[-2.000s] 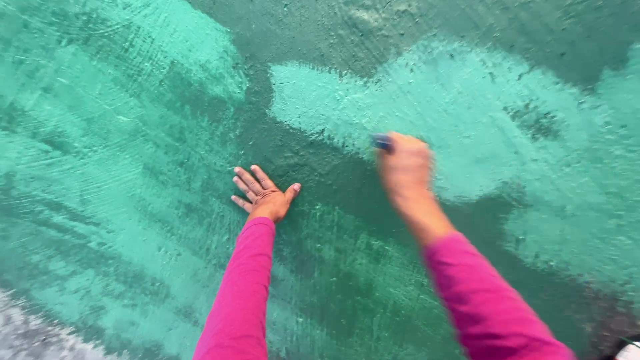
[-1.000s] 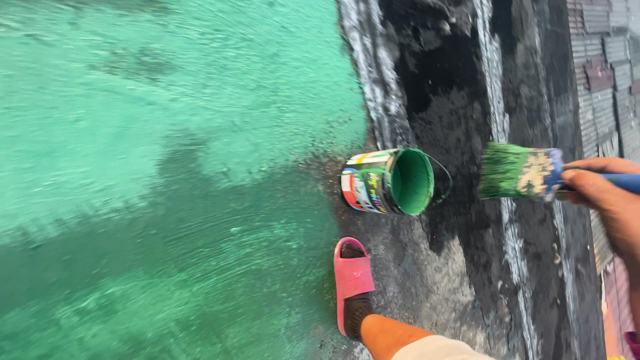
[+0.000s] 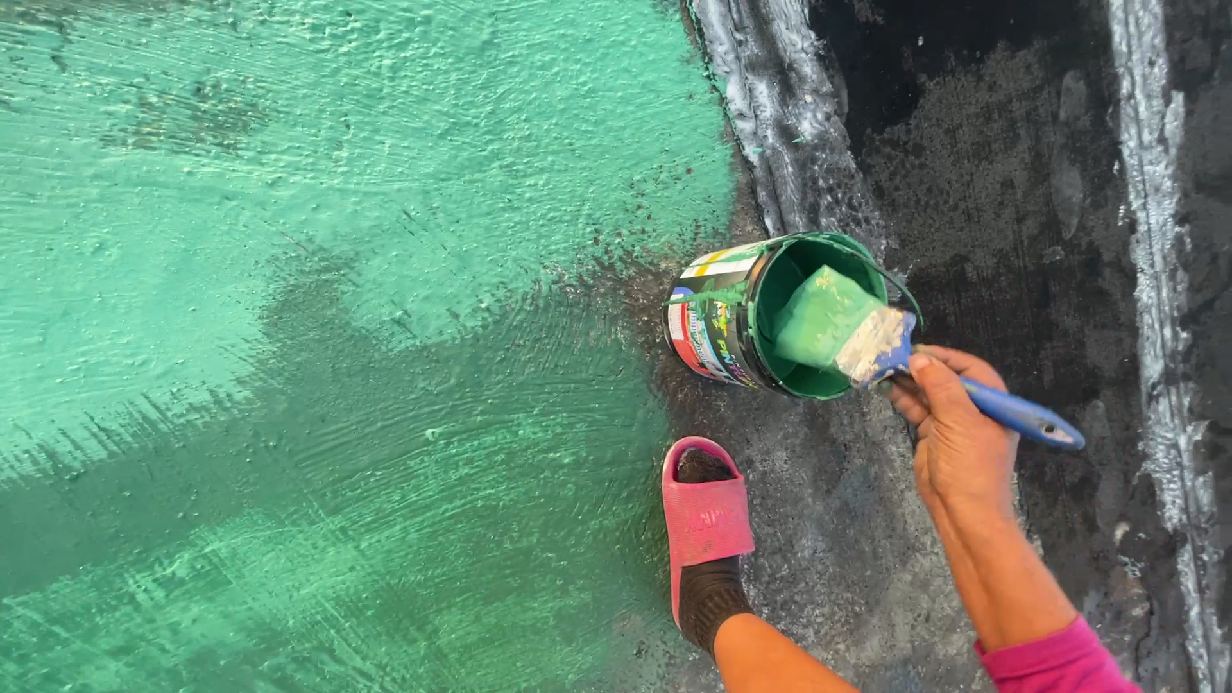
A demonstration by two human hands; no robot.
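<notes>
My right hand grips the blue handle of a wide paintbrush at the right of the head view. The brush's bristles, coated in light green, are inside the mouth of a paint bucket. Green paint coats the bucket's inner wall, and its wire handle hangs over the far side. Streaks of green mark the bucket's printed outside. To the left spreads a rough surface with light green paint above and darker green below. My left hand is out of view.
A foot in a pink slide sandal and dark sock stands just below the bucket, at the edge of the green area. Grey and black ground lies to the right, crossed by whitish raised seams.
The brush, held in my right hand right of the bucket a second ago, is now inside its mouth. My left hand, on the green surface two seconds ago, has left the view. The view has shifted greatly.
</notes>
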